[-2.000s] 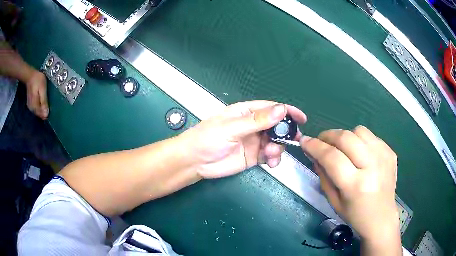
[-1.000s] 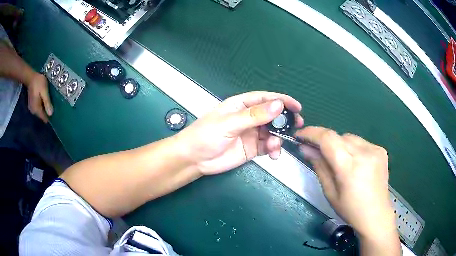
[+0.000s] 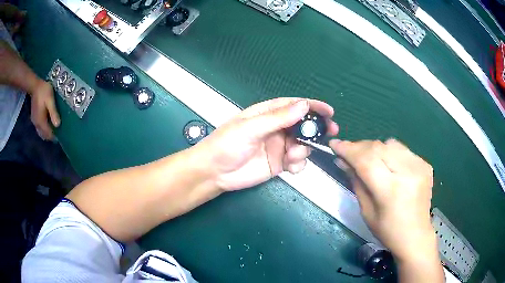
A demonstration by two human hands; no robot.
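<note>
My left hand (image 3: 260,143) holds a black round insert (image 3: 309,128) between thumb and fingers, its pale centre facing up. My right hand (image 3: 387,182) grips thin silver tweezers (image 3: 317,146), whose tip is at the insert's lower edge. Another black insert (image 3: 195,131) lies on the green bench left of my left hand. One more insert (image 3: 143,97) lies beside the stacked black inserts (image 3: 116,78) farther left. A silver four-position plate (image 3: 71,88) lies near the coworker's hand.
A coworker's hand (image 3: 43,109) rests at the left. A red emergency stop button (image 3: 103,19) is on the machine frame. Plates lie on the belt at the top, a perforated plate (image 3: 455,243) at lower right. A black-topped bottle (image 3: 379,260) stands below my right hand. A metal rail (image 3: 183,91) divides the surface.
My left hand and the insert have moved slightly up, and the tweezers have stayed at its lower edge. Plates on the belt have shifted; another part with a black insert shows beside the machine frame.
</note>
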